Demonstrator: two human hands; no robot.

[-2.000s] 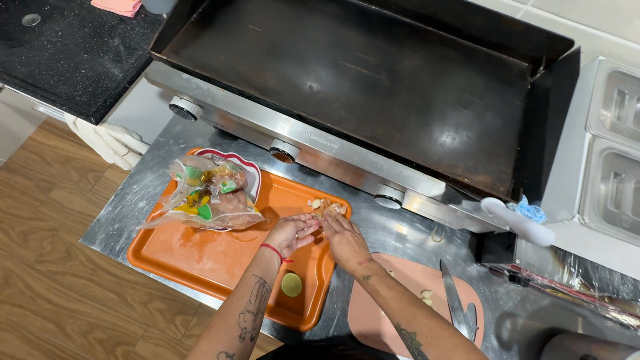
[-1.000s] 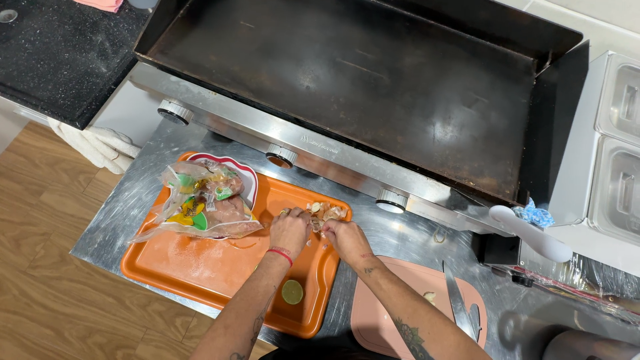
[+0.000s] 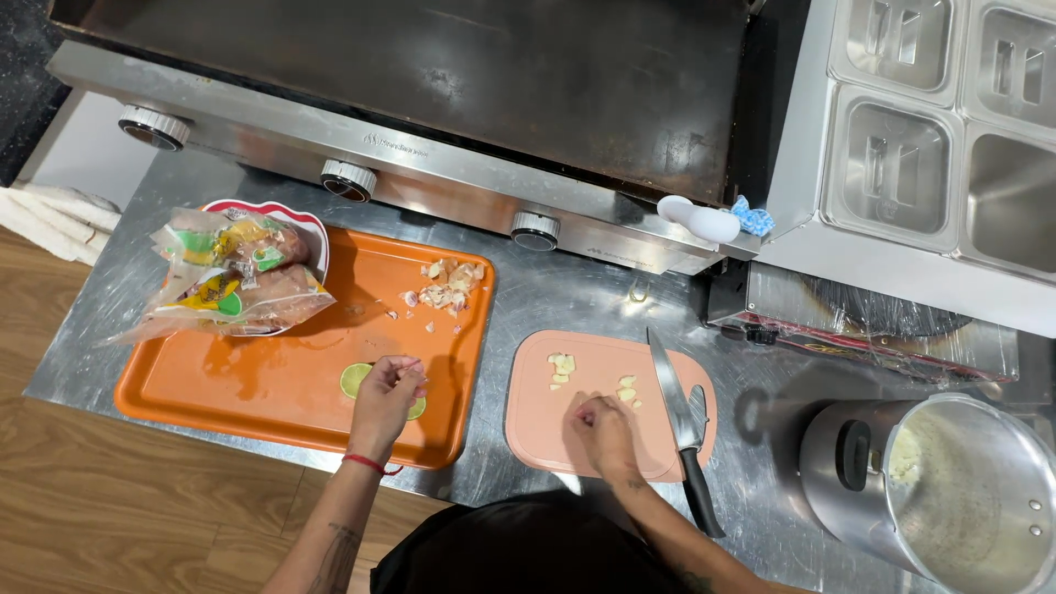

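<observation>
My left hand [image 3: 388,400] is over the orange tray [image 3: 272,412], its fingertips pinched on something small and pale, probably garlic skin. Beside it lie lime halves [image 3: 355,379], one partly covered by the hand. Garlic skins [image 3: 450,285] are heaped in the tray's upper right corner. My right hand [image 3: 605,433] is curled over the pink cutting board [image 3: 536,429]; whether it holds anything is hidden. Peeled garlic cloves [image 3: 561,369] lie in two small groups on the board. A kitchen knife [image 3: 676,396] with a black handle rests along the board's right side.
Bagged raw meat [image 3: 264,280] sits on a red-rimmed plate [image 3: 322,235] at the tray's left. Behind runs a flat-top griddle [image 3: 429,91] with knobs. At right stand a metal pot [image 3: 858,487], a plastic-wrapped burner [image 3: 883,322] and steel food pans [image 3: 895,177]. A white-handled utensil [image 3: 701,221] overhangs the griddle's edge.
My hands have moved apart, away from the garlic skins: the left toward the lime, the right over to the cutting board. The view has shifted, showing the pot.
</observation>
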